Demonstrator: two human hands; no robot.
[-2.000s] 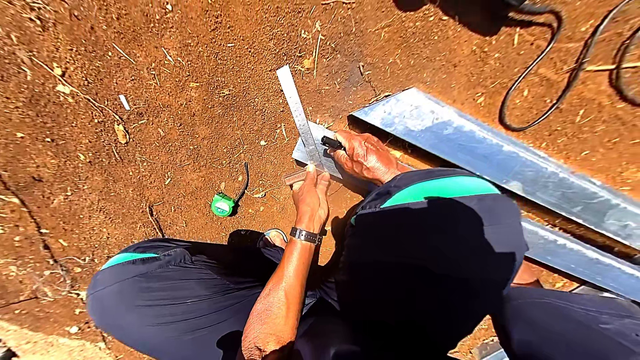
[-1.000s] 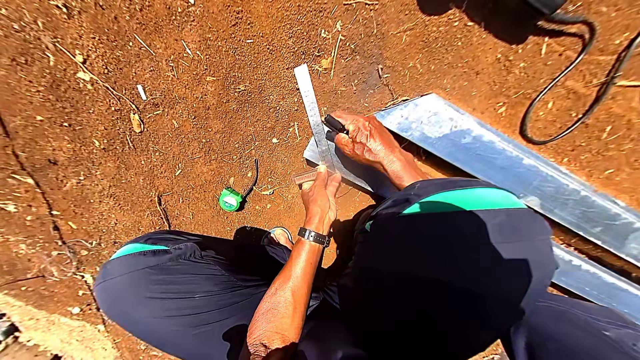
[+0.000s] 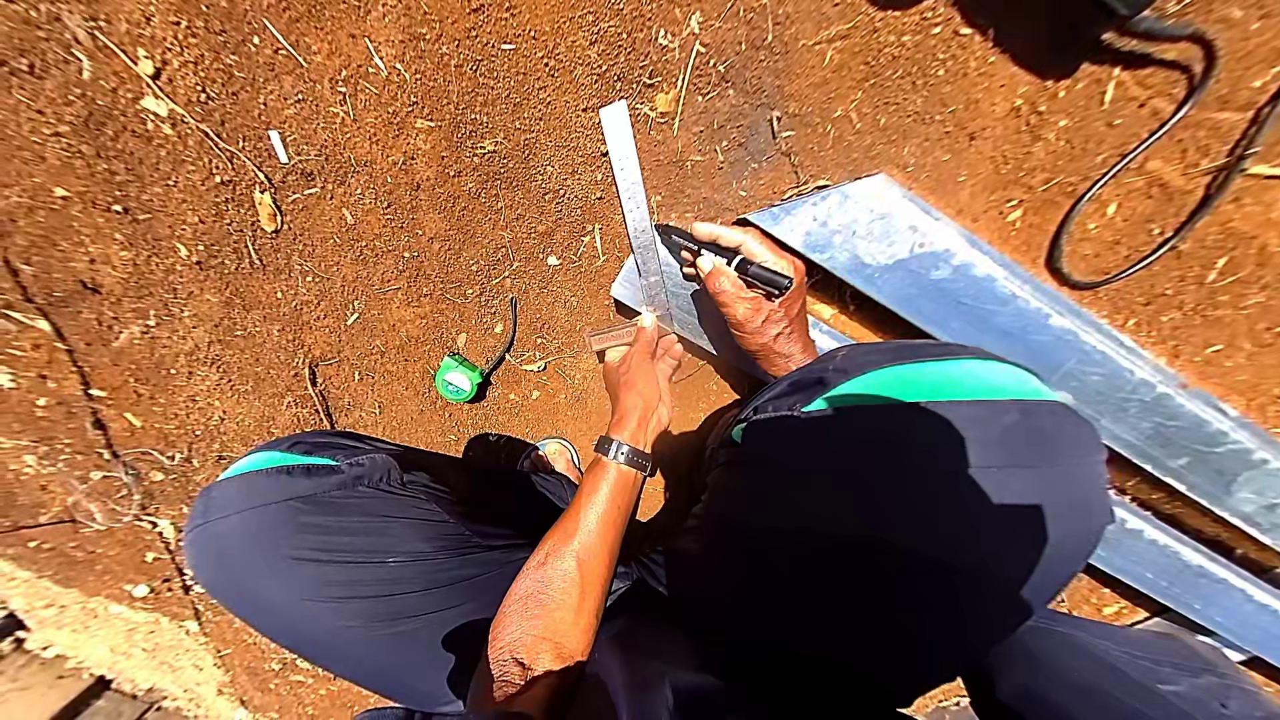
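A try square with a steel blade (image 3: 633, 190) lies across the end of a galvanized sheet-metal strip (image 3: 685, 300). My left hand (image 3: 642, 375), with a watch on its wrist, grips the square at the corner where stock and blade meet. In my right hand (image 3: 750, 290) is a black marker pen (image 3: 730, 262), its tip close to the right edge of the blade above the strip. The strip runs back under my right hand and knee.
A green tape measure (image 3: 459, 378) with a black strap lies on the soil left of my hands. Wider sheet-metal pieces (image 3: 980, 270) stretch away to the right. A black cable (image 3: 1075, 225) loops at the upper right, beside a dark object (image 3: 1050, 25). My bent knees flank the work.
The marker in my right hand has tilted, and its tip now shows against the blade edge. My left hand still holds the square in place.
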